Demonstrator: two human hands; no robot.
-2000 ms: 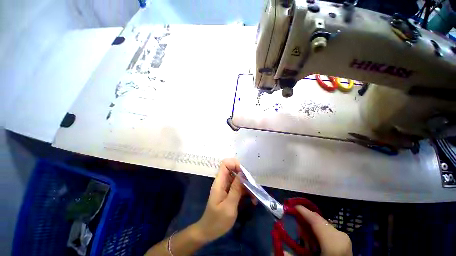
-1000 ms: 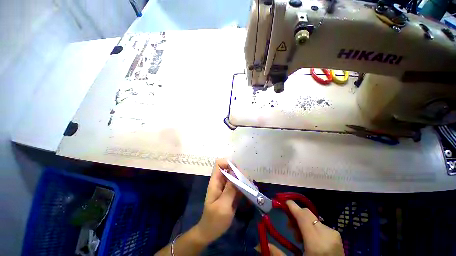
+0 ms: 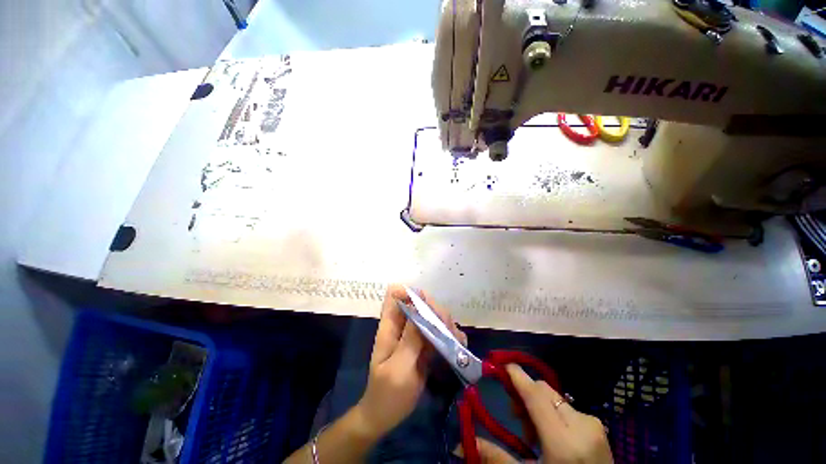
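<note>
The tailor's shears have long silver blades and big red handles, and are held in front of the table's front edge. My right hand is on the red handles, and the blades are slightly apart. My left hand is at the blade tips with its fingers bent together; a blade passes over the fingers. Whether the fingers pinch something small cannot be told. The cream sewing machine marked HIKARI stands behind on the white table, with no cloth under its needle.
Small red and yellow loops lie behind the machine bed. A blue-and-dark tool lies by the machine's base. A blue plastic basket with scraps stands below the table at left. A black card lies at the right edge.
The shears and both hands have shifted slightly left in the picture, and the blades have closed partly since a second ago. The view of the machine has shifted a little left and up.
</note>
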